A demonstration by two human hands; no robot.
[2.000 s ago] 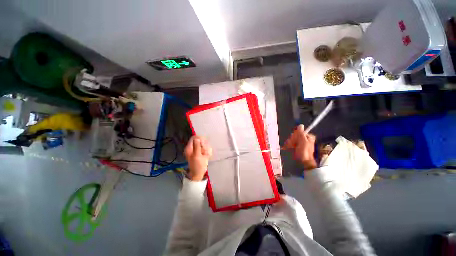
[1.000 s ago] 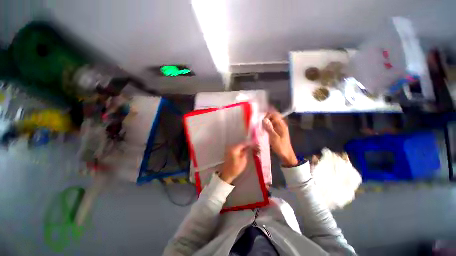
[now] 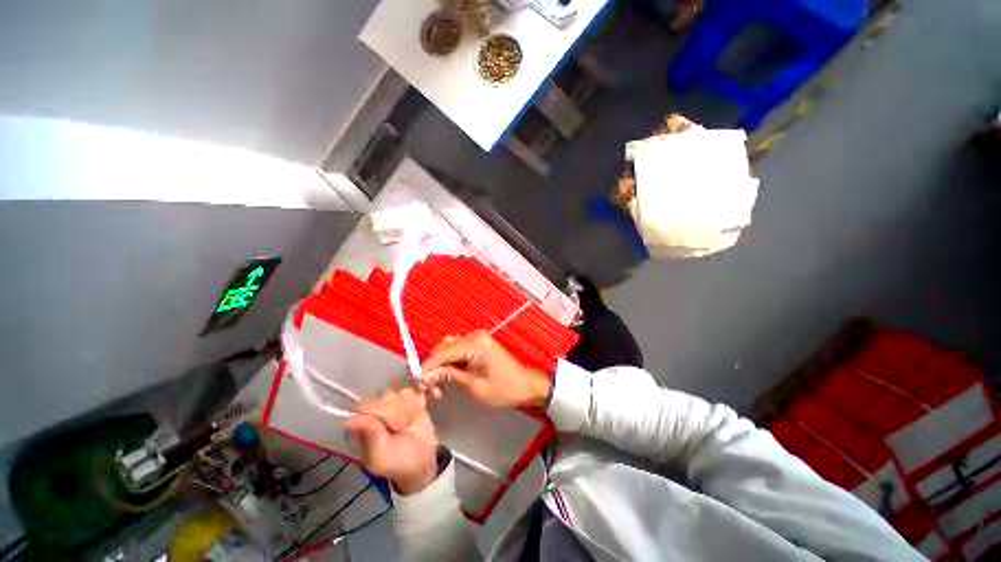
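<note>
A thick bundle of red pieces [image 3: 461, 302] lies on the pale side table [image 3: 423, 198], its layered red edges facing up-right and its pale face [image 3: 340, 357] showing. A white tying strip [image 3: 402, 302] loops over the bundle and crosses its face and side. My left hand [image 3: 397, 437] is closed on the strip above the pale face. My right hand [image 3: 483, 371] pinches the strip close beside it, near the bundle's edge. The fingertips nearly touch; the exact knot is too small to tell.
A white tabletop with bowls of brass-gold parts [image 3: 499, 59] is at the top. A blue stool [image 3: 757, 49] stands at top right, a cream sheet [image 3: 692, 192] below it. Red stacks [image 3: 878, 406] are on the floor at right. Cables and equipment [image 3: 258, 467] are lower left.
The view has turned, so the bundle's red side now shows widely. Both hands have come together at the strip, which now stands up in loops. Red stacks at right have come into view.
</note>
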